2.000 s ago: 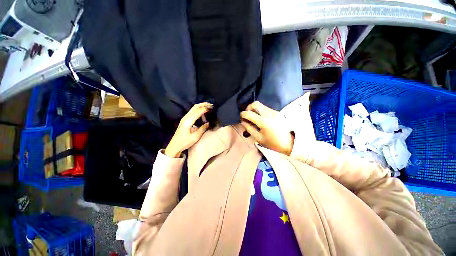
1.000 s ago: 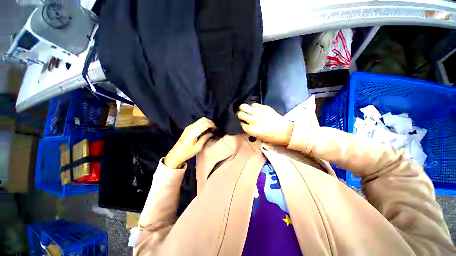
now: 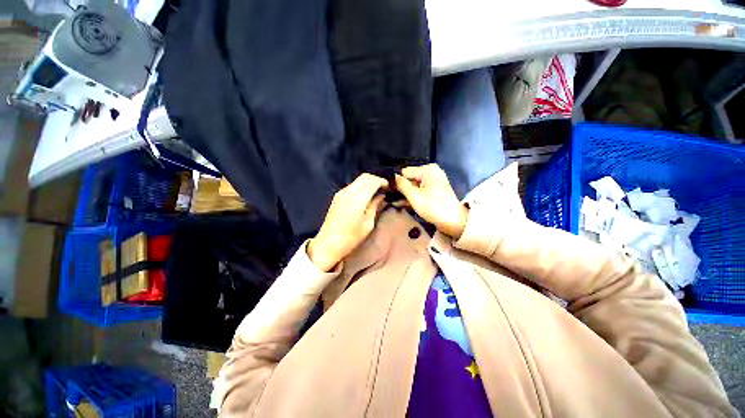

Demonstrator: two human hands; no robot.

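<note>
A large black garment (image 3: 286, 98) hangs from the white table over my lap. Its lower end is gathered between my hands at my waist. My left hand (image 3: 353, 219) pinches the garment's edge with bent fingers. My right hand (image 3: 430, 196) pinches the same edge just to the right, with thumb and fingertips close to the left ones. The fingertips are partly hidden in the dark folds, and I cannot tell which seam or edge they hold.
The white table (image 3: 572, 28) has a ruler-marked front edge. A grey-white machine end (image 3: 102, 49) stands at the upper left. A blue crate (image 3: 719, 196) with white pieces (image 3: 641, 229) is at the right. Left are a black bin (image 3: 192, 286) and blue crates (image 3: 78, 273).
My left hand has moved right and slightly up, so both hands now meet at the garment's edge. The garment's lower end has shifted with them.
</note>
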